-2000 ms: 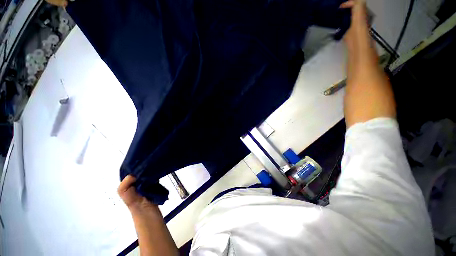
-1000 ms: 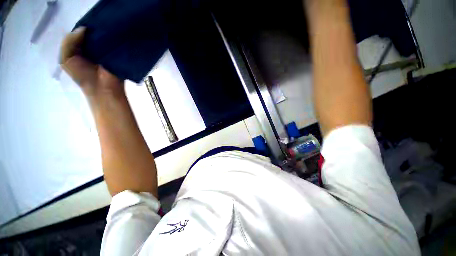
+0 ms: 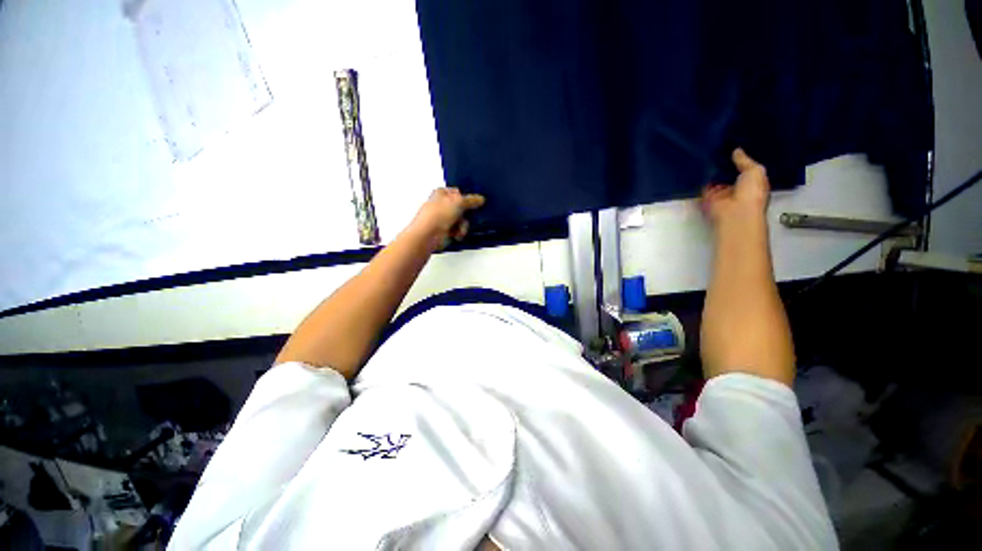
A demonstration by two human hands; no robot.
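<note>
The navy fabric ply point(image 3: 603, 97) lies nearly flat over the table, its near edge crossing the guide rail. My left hand point(image 3: 447, 214) grips the near left corner of the ply. My right hand point(image 3: 741, 194) is at the near edge further right, thumb on top of the cloth and fingers at the edge. The guide rail point(image 3: 585, 264) comes out from under the cloth toward me. The end cutter point(image 3: 650, 338) sits at its near end, beside blue blocks point(image 3: 634, 293).
White marker paper point(image 3: 75, 172) covers the left, with a mottled metal bar point(image 3: 358, 161) on it near the ply. At right are a grey rod point(image 3: 840, 224), a black cord point(image 3: 907, 225) and a bracket point(image 3: 937, 260). Scraps point(image 3: 75, 474) lie below the table.
The raised, bunched ply has come down and been spread over the table and rail. Both my hands have moved down to its near edge, and the view has turned straighter to the table.
</note>
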